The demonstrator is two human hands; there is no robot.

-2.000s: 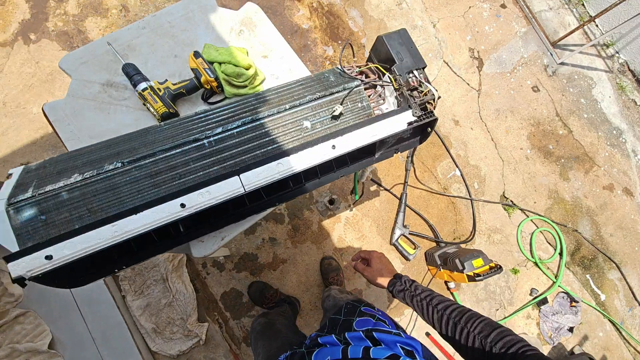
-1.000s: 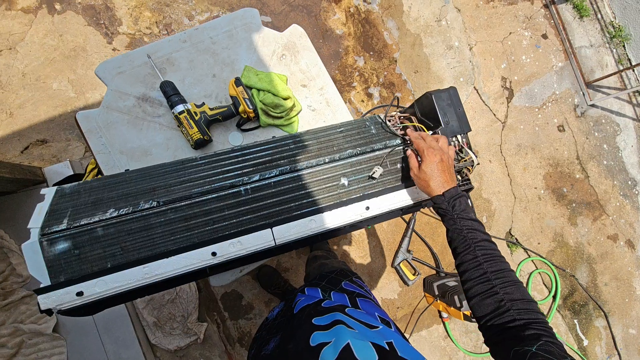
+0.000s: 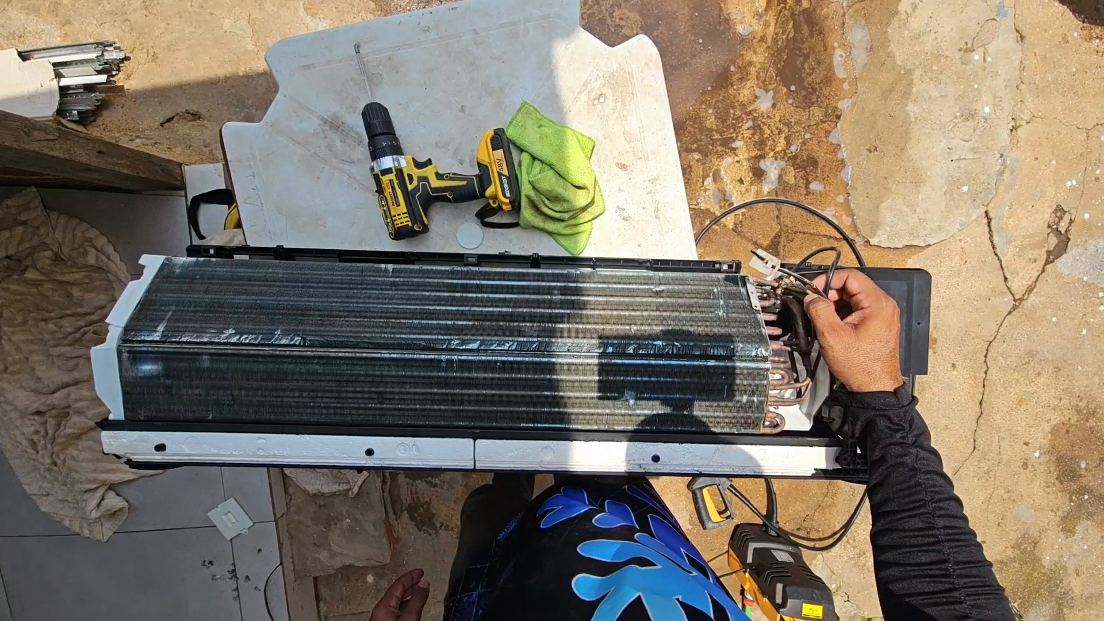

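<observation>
An air conditioner indoor unit with a bare finned coil (image 3: 431, 345) lies across the view. At its right end my right hand (image 3: 854, 332) pinches thin dark wires (image 3: 815, 280) between thumb and fingers, over the copper pipe bends (image 3: 783, 388). A small white connector (image 3: 765, 262) on a wire sits just left of the fingertips. A black box (image 3: 910, 319) is partly behind the hand. My left hand (image 3: 403, 597) hangs low at the bottom edge, away from the unit, fingers slightly curled and holding nothing that shows.
On the white plastic table (image 3: 319, 95) lie a yellow and black cordless drill (image 3: 405, 185), a green cloth (image 3: 556, 181) and a pale round disc (image 3: 470, 235). A pressure washer (image 3: 776, 573) stands on the concrete at lower right. A beige cloth (image 3: 52, 362) lies at left.
My right hand was below the unit, then came onto its right end, and now holds wires there. My left hand has come into view at the bottom. The view has shifted closer over the unit.
</observation>
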